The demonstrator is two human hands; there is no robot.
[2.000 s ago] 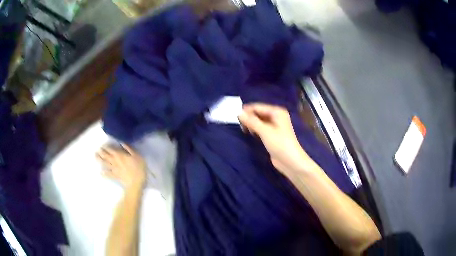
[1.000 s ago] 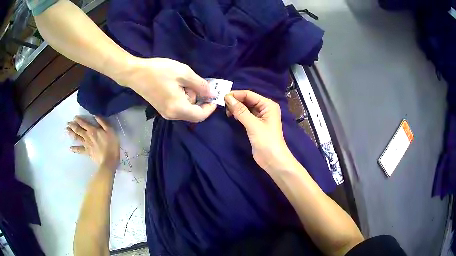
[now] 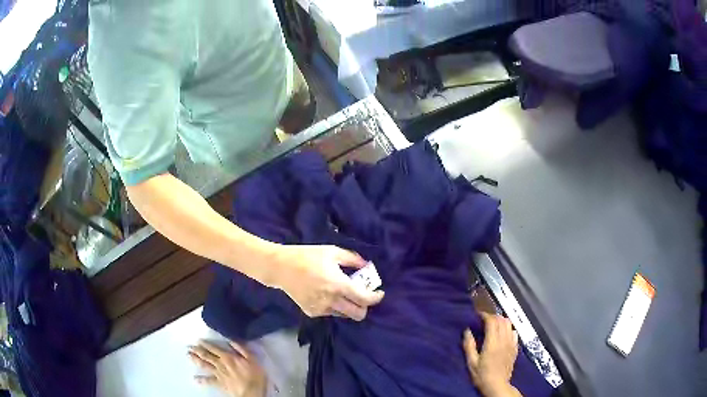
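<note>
A navy garment bundle (image 3: 403, 310) lies in front of me, gathered near its middle. Another person's hand, reaching from the left, holds the small white paper ticket (image 3: 366, 281) over the bundle. My left hand (image 3: 232, 369) rests on the white board (image 3: 159, 353) left of the bundle, fingers spread and empty. My right hand (image 3: 493, 350) lies on the right side of the bundle near the metal edge, fingers apart, with nothing seen in it. Both hands are near the bottom of the view, and most of my forearms are out of the picture.
A person in a light green shirt (image 3: 201, 70) stands at the far left beyond the brown slats (image 3: 147, 283). A white and orange phone-like slab (image 3: 632, 316) lies on the grey table (image 3: 574, 233). A padded board (image 3: 564, 46) and navy heaps (image 3: 667, 85) are at the far right.
The other person's hand came in and took the ticket. My right hand let go of it and moved down right. The view has tilted up, showing the person's torso.
</note>
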